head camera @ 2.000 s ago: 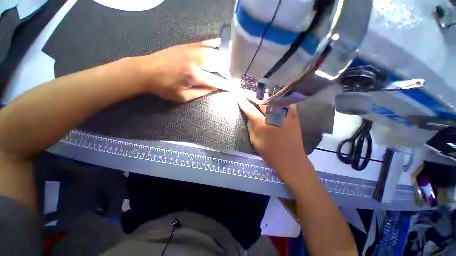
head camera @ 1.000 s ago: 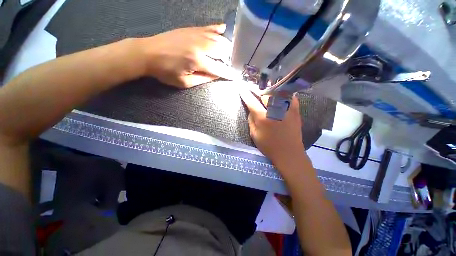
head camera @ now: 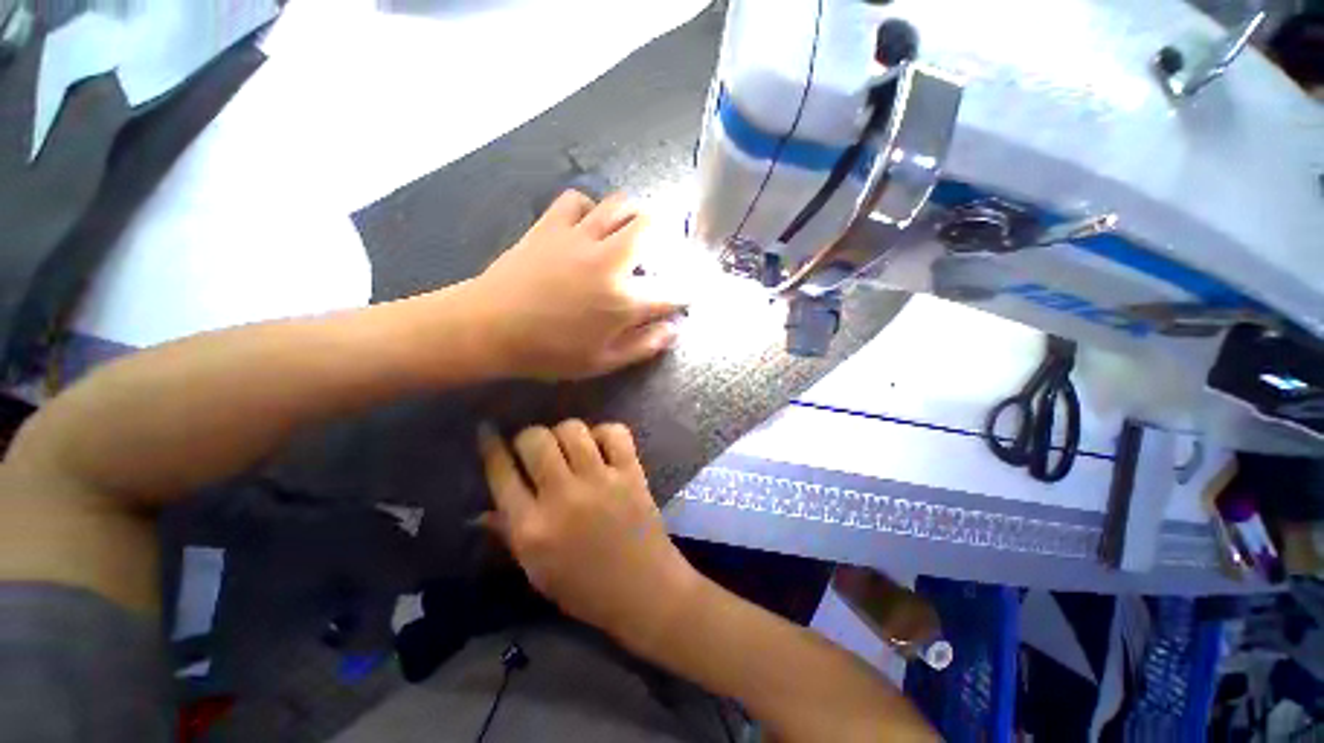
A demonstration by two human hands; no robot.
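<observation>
The dark garment panel (head camera: 465,203) lies under the sewing machine head (head camera: 784,131) and hangs over the table's front edge. My left hand (head camera: 581,290) lies on the panel just left of the needle area, fingers bent. My right hand (head camera: 566,501) is at the front edge, its fingers curled on the panel's near part; I cannot tell how much cloth is between the fingers. The presser foot and needle area (head camera: 755,269) is washed out by bright light, so the stitching spot is hidden.
Black scissors (head camera: 1038,414) and a grey bar (head camera: 1127,494) lie right of the machine head. A printed ruler (head camera: 886,508) runs along the table's front edge. Pale cut pieces (head camera: 145,51) lie at the far left. A blue mesh crate (head camera: 966,653) stands below right.
My right hand has moved from beside the needle to the left and nearer me. The panel has turned and now covers the ruler's left part. My left hand has shifted slightly nearer me.
</observation>
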